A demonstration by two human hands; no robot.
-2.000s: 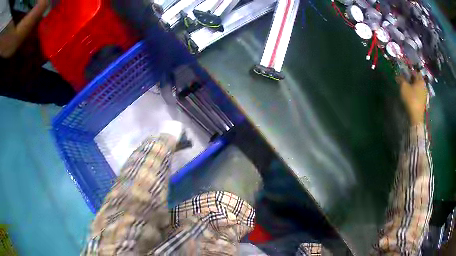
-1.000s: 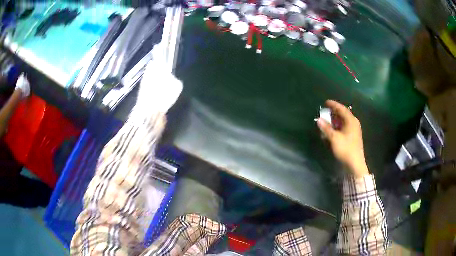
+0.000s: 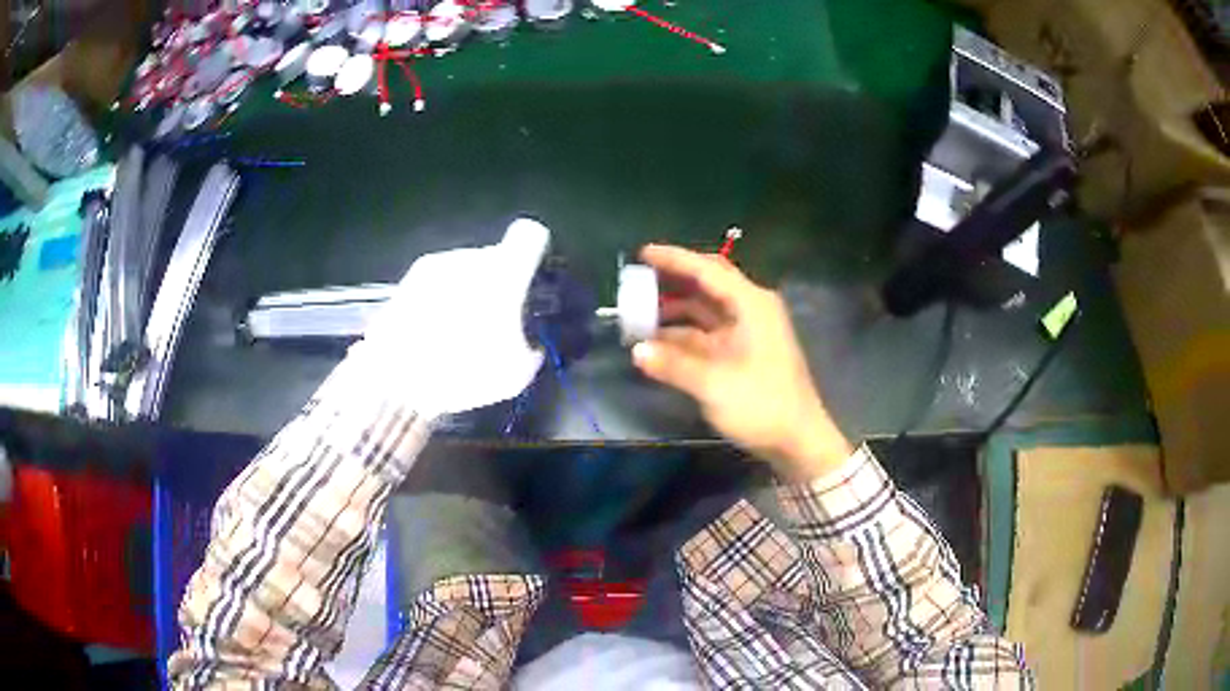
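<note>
My left hand (image 3: pixel 465 324), in a white glove, grips a silver-white metal channel (image 3: pixel 321 312) lying sideways above the mat. A dark end fitting (image 3: pixel 556 304) sticks out at its right end, partly hidden by the glove. Thin blue wires (image 3: pixel 573 385) hang from that end. My bare right hand (image 3: pixel 735 354) holds a small silver-white motor (image 3: pixel 638 304) between thumb and fingers, its short shaft facing the fitting with a small gap between them. A red lead (image 3: pixel 730 246) with a white plug shows behind the fingers.
A motor pile (image 3: pixel 324 61) lies at the far left of the dark green mat (image 3: pixel 755 149). A channel stack (image 3: pixel 182 284) is at the left. A black screwdriver (image 3: pixel 978 236) with a cord lies by a grey-silver metal box (image 3: pixel 1005 81) at right. A black phone (image 3: pixel 1107 560) rests on cardboard.
The view has swung right. My left hand has brought a channel from the stack to the front. My right hand has carried the motor from the pile side to the channel's end.
</note>
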